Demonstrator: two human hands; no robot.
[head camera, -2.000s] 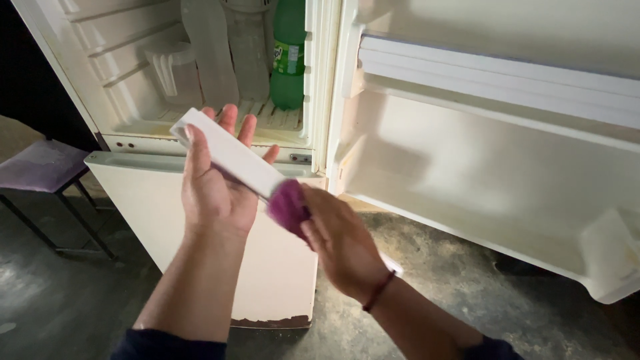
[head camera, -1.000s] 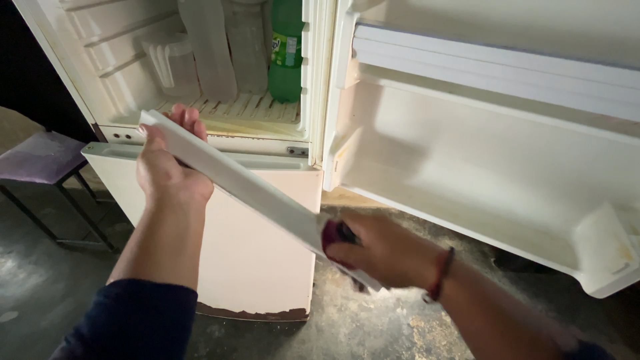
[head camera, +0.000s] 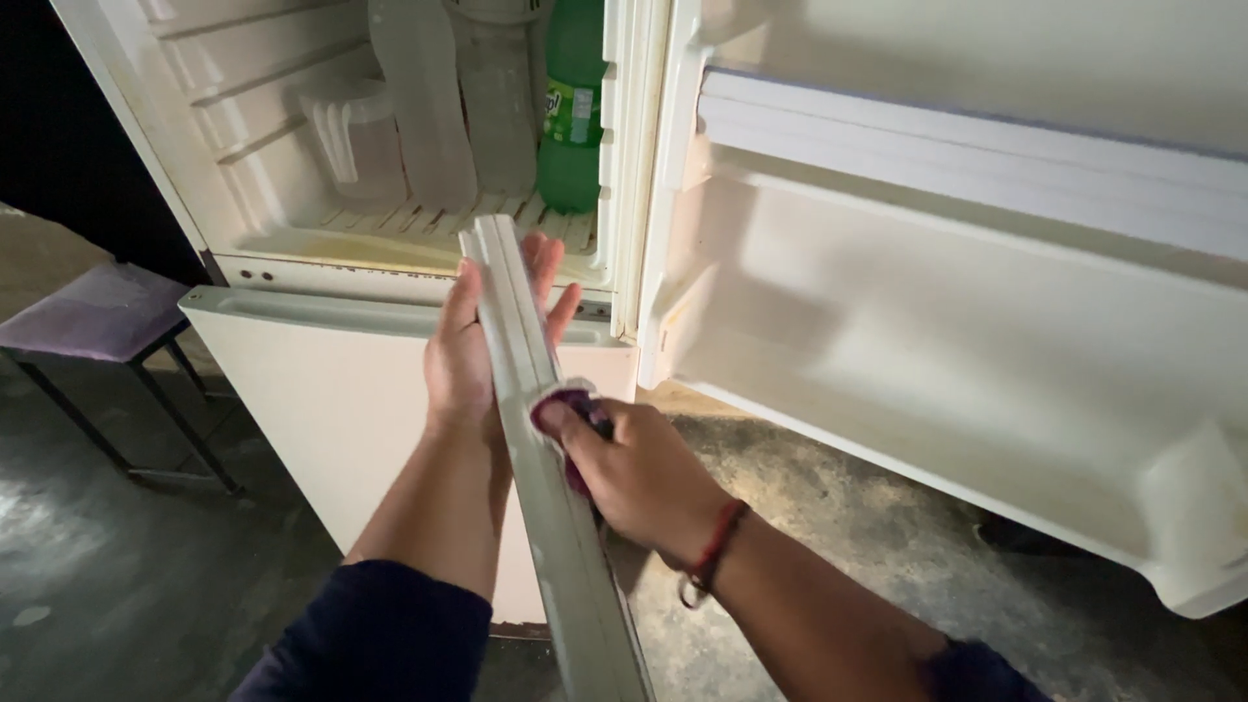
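Note:
A long white plastic refrigerator shelf rail (head camera: 546, 458) runs from the upper middle down to the bottom edge of the head view. My left hand (head camera: 468, 351) holds its upper end, thumb on the near side and fingertips showing behind it. My right hand (head camera: 634, 458) presses a purple cloth (head camera: 561, 409) against the rail below the left hand, with the thumb on top; a red band is at that wrist. Part of the cloth is hidden under the fingers. The rail's lower end lies outside the view.
Behind my hands an open refrigerator (head camera: 390, 263) holds a clear pitcher (head camera: 356, 146), a clear bottle (head camera: 424, 107) and a green bottle (head camera: 572, 117). Its upper door (head camera: 926, 322) stands open at right, with a white door rack (head camera: 936, 146). A stool (head camera: 88, 312) is at left.
The rail has swung from a slant toward the lower right to a steeper line, its lower end now past the bottom edge. The right hand with the cloth is nearer the left hand than one second ago.

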